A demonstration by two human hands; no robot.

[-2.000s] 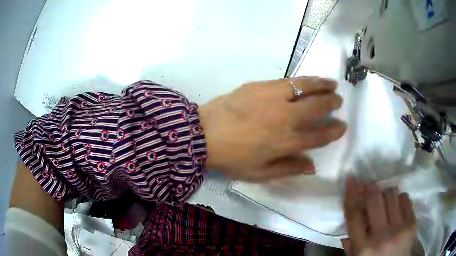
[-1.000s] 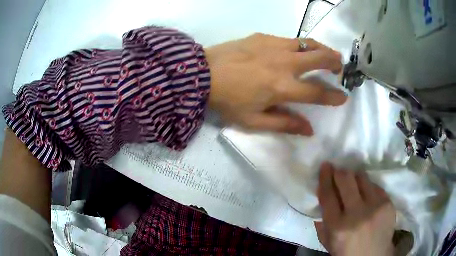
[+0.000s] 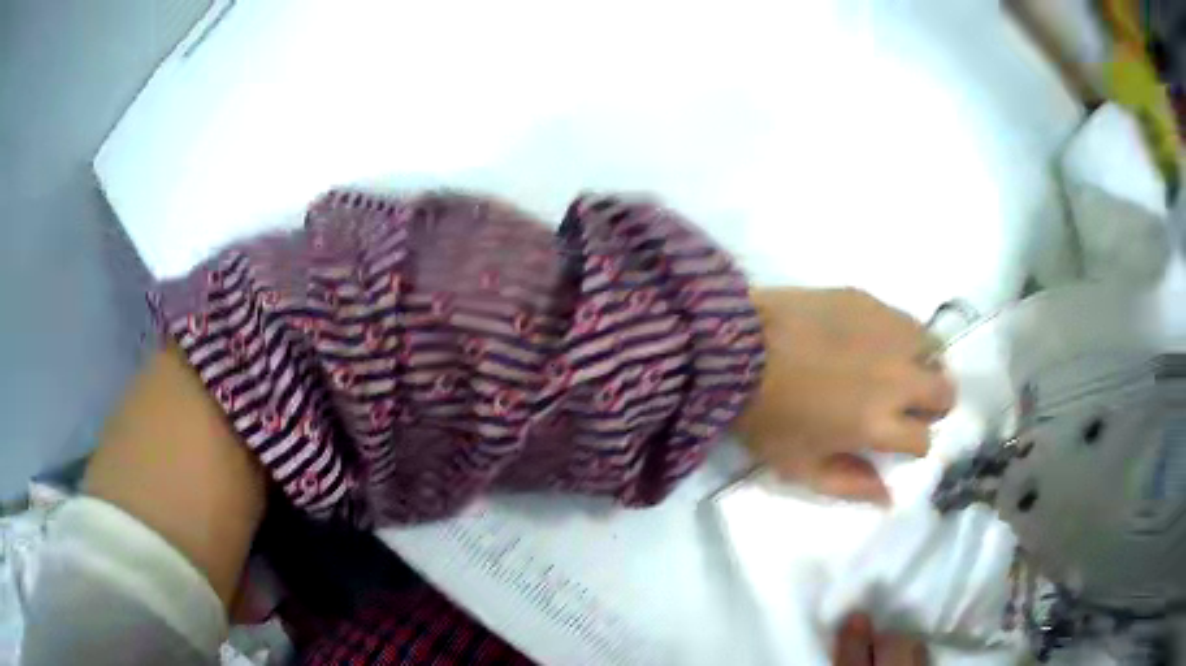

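Observation:
The white garment (image 3: 787, 553) lies on the machine table left of and under the machine head. My left hand (image 3: 852, 390) rests on its upper part with the fingers curled, just left of the presser foot area (image 3: 975, 475). The image is blurred, so I cannot tell whether it grips the cloth. My right hand (image 3: 878, 647) is cut off by the bottom edge; only some fingers show on the garment's lower part. The needle itself cannot be made out.
The off-white sewing machine head (image 3: 1106, 455) stands at the right. The white table (image 3: 585, 104) spans the view, with printed ruler marks (image 3: 533, 586) near its front edge. Dark red checked clothing (image 3: 403, 634) shows below. Yellow and white items (image 3: 1138, 91) are at the upper right.
The view has shifted, so the machine head sits lower and more of the table's far side shows. My left hand's fingers are more curled. My right hand is now mostly out of frame.

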